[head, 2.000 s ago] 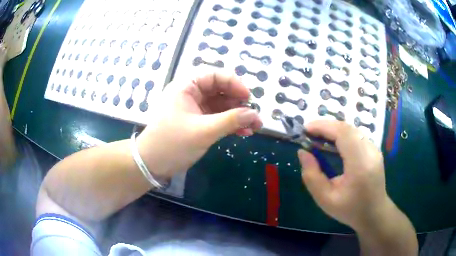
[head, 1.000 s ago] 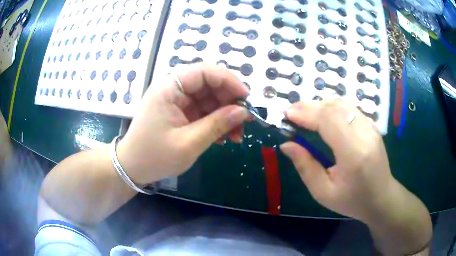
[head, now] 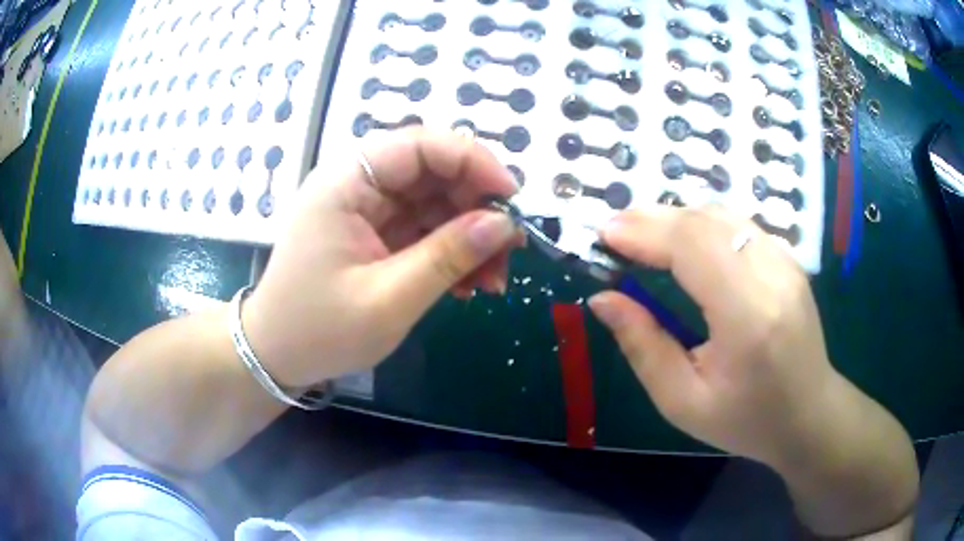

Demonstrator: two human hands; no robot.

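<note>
My left hand (head: 391, 254) pinches a small round part (head: 501, 204) between thumb and fingertips; most of the part is hidden by the fingers. My right hand (head: 719, 328) holds the diagonal cutters (head: 603, 267), with silver jaws and blue handles. The jaw tips touch or nearly touch the small part; which cannot be told. Both hands are over the front edge of the white foam tray (head: 539, 169), which has dumbbell-shaped cut-outs, many holding shiny parts. Tiny white offcuts (head: 526, 300) lie on the green bench below the hands.
A second foam tray (head: 227, 132) lies at the left. Brass-coloured rings (head: 840, 100) are piled along the right tray edge. A red strip (head: 574, 375) lies in front. A black flat object (head: 946, 169) is at the far right, and crinkled clear plastic at the back right.
The cutters have moved from the tray's front edge up to the part in my left hand. Both hands have shifted slightly left. The view has shifted, with the trays higher in the picture.
</note>
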